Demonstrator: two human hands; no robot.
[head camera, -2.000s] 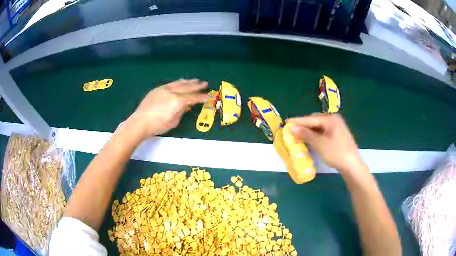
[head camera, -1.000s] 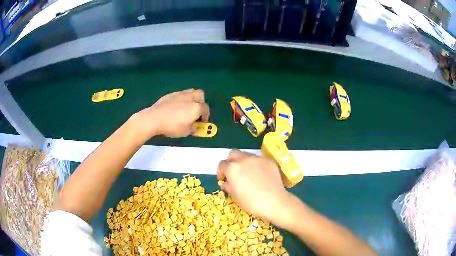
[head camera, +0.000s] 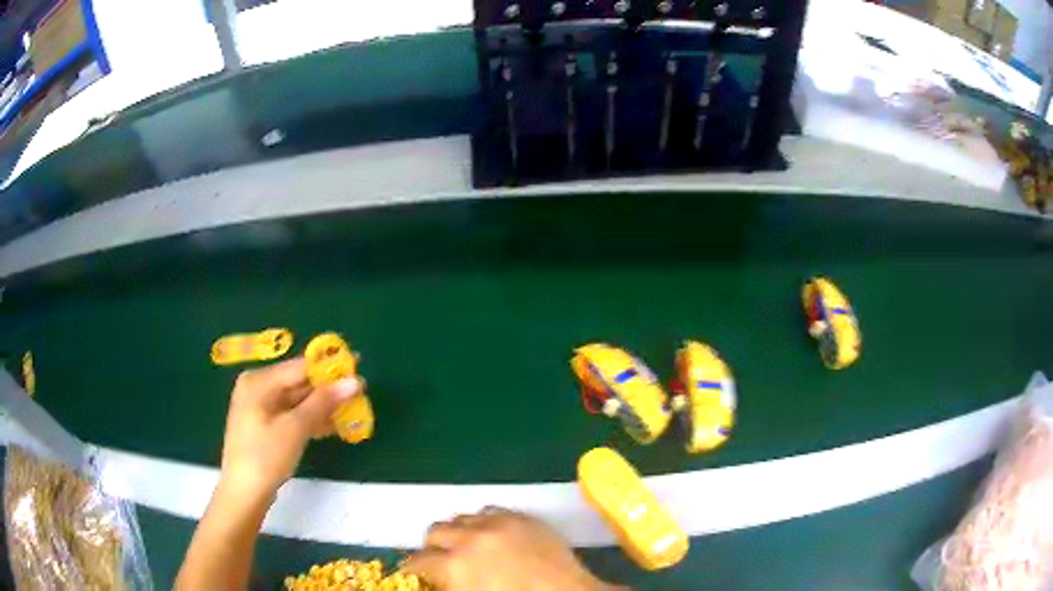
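Observation:
My left hand (head camera: 275, 418) holds a yellow cover (head camera: 340, 388) above the green belt, its dark holes at the upper end. My right hand (head camera: 491, 552) is at the right side of the heap of small yellow pieces (head camera: 352, 575), cut off by the bottom edge; its fingertips are hidden, so I cannot tell if it holds a piece. A yellow cover stack (head camera: 632, 508) lies tilted across the pale rail. Two yellow housings with blue marks (head camera: 625, 390) lie side by side on the belt, and a third housing (head camera: 831, 322) lies farther right.
Another yellow cover (head camera: 252, 346) lies on the belt (head camera: 462, 300) left of my left hand. A black rack (head camera: 635, 98) stands beyond the belt. A clear bag of small pieces (head camera: 72, 525) is at the lower left, a bag of pale cords (head camera: 999, 520) at the lower right.
The view has tilted up. My left hand has lifted a cover from the belt and moved left. My right hand has left the cover stack and moved to the heap. The housings have shifted right.

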